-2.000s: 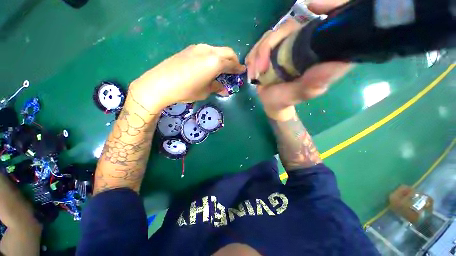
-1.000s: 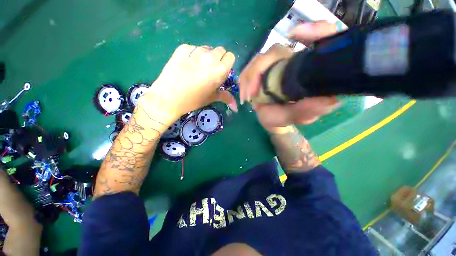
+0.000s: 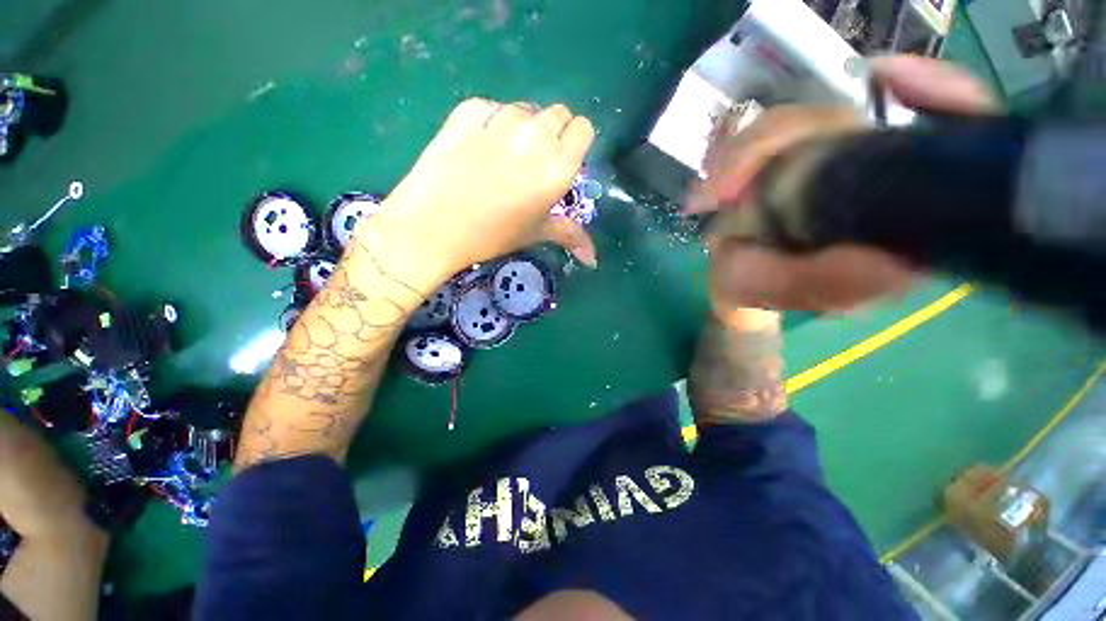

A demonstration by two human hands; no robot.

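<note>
My left hand [image 3: 516, 182] is at the centre, its fingers closed around a small round wired unit [image 3: 582, 198], whose blue-silver side shows at the fingertips. My right hand [image 3: 788, 206] is blurred and grips the tan front end of the thick black electric screwdriver [image 3: 946, 200], which reaches to the right edge. The driver is clear of the unit, to its right. Its tip is not clear to see. Small screws [image 3: 673, 218] lie scattered on the green bench between my hands.
Round discs [image 3: 483, 315] with pale faces lie clustered below and left of my left forearm. A wired parts heap [image 3: 115, 388] is at left beside another person's arm [image 3: 49, 522]. A white box [image 3: 776, 61] stands behind my right hand. A cardboard box [image 3: 997, 516] is at lower right.
My right hand and the screwdriver have moved right, away from the wired unit. The white box and scattered screws have come into view. My left hand still holds the unit.
</note>
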